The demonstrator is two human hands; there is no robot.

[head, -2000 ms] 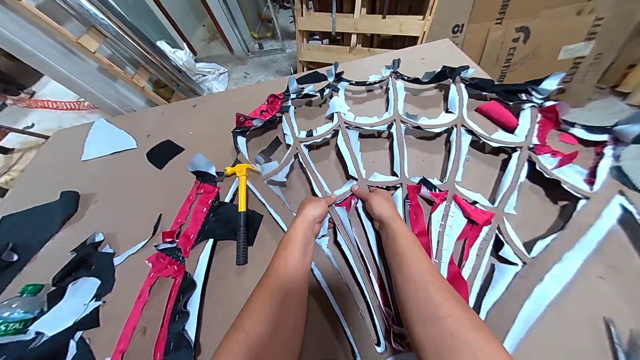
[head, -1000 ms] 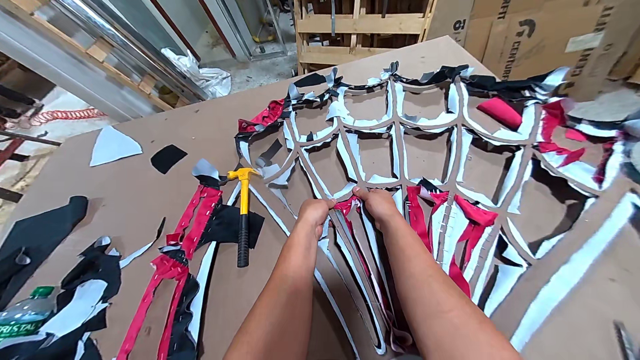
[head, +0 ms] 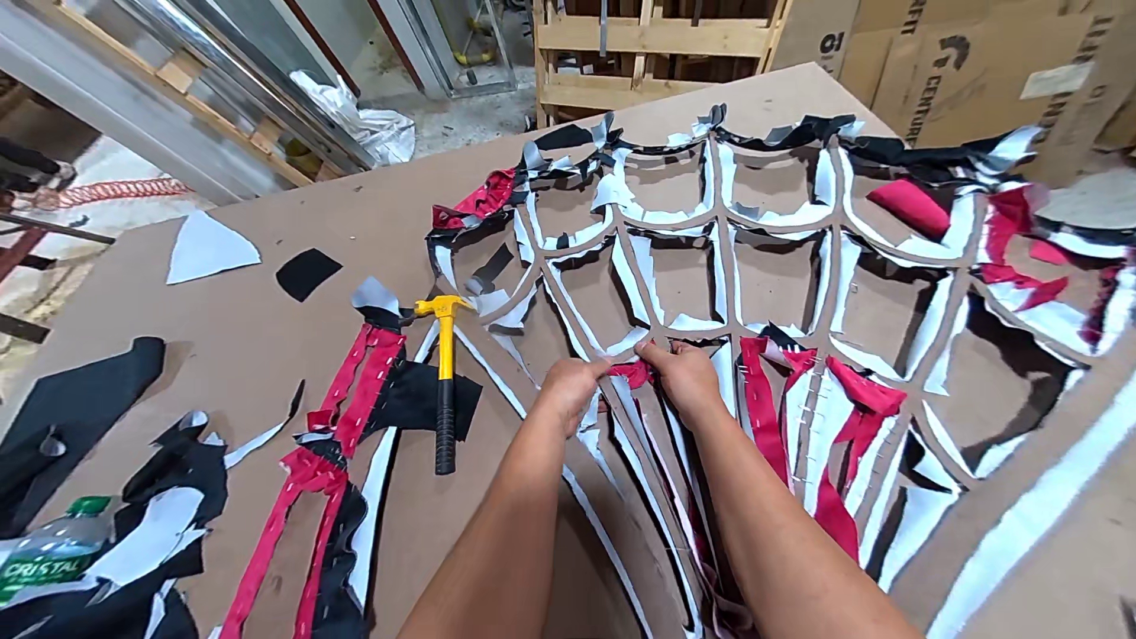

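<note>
My left hand [head: 572, 390] and my right hand [head: 682, 371] pinch a strip of red fabric [head: 632, 374] between them, at a crossing of a web-shaped wooden frame [head: 728, 232]. White, black and red fabric edges the frame's openings, with rows of staples on some strips. Left of my hands, a hammer [head: 445, 382] with a yellow head and black grip lies across a piece of black fabric [head: 413, 399]. Beside it runs a narrow frame piece with red stapled fabric [head: 366, 382]. What lies under my fingertips is partly hidden.
At the left lie a white fabric scrap [head: 211, 248], a small black scrap [head: 307, 273], more black fabric [head: 84, 408] and a plastic bottle with a green cap [head: 67, 541]. Beyond the brown tabletop [head: 355, 200] stand a wooden pallet [head: 657, 37] and cardboard boxes [head: 985, 80].
</note>
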